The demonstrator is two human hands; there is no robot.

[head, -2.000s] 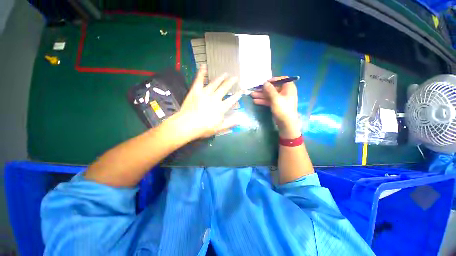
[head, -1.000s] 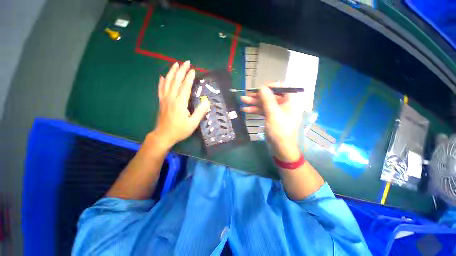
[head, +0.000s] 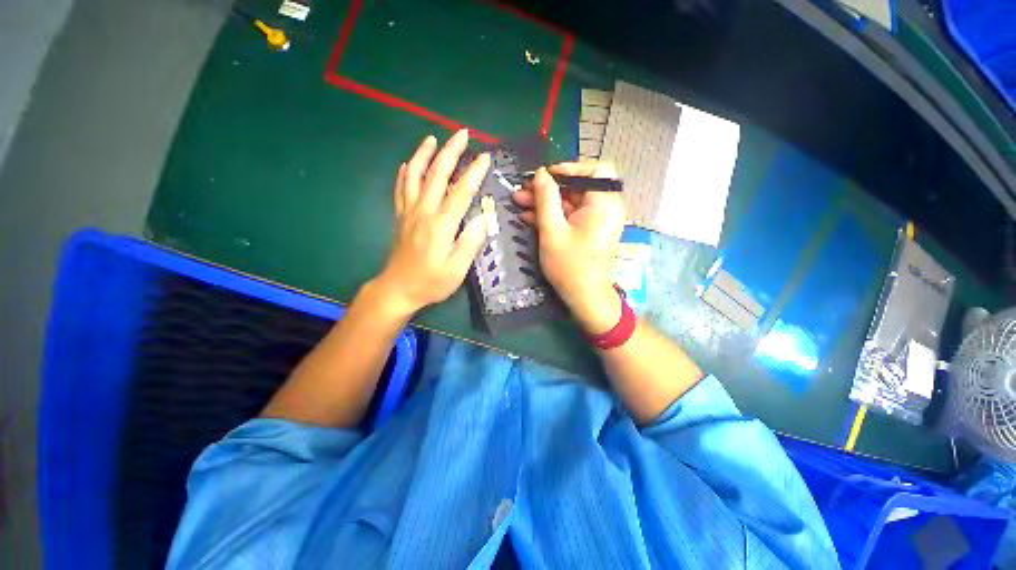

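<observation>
The dark housing [head: 510, 251] with slanted slots and small white patches lies on a black pad [head: 513, 320] in front of me. My left hand [head: 432, 228] lies flat along its left side, fingers spread, thumb at the housing's left edge. My right hand [head: 570, 228] holds dark tweezers [head: 588, 183] like a pen over the housing's upper end. The tweezers' tip is close to a white piece there; I cannot tell if it touches. My right fingers cover part of the housing's upper right.
The adhesive strip sheet [head: 641, 145] with a white part lies up right, strip pieces [head: 732, 297] on blue film [head: 780, 223]. Bagged sheets [head: 900, 323] and a fan [head: 989, 373] are far right. A yellow item [head: 271, 35] lies upper left. Blue bins [head: 84, 367] stand at the bench edge.
My right hand has moved left from the sheet onto the housing with the tweezers. My left hand has moved from beside the sheet to the housing's left side. The view has turned.
</observation>
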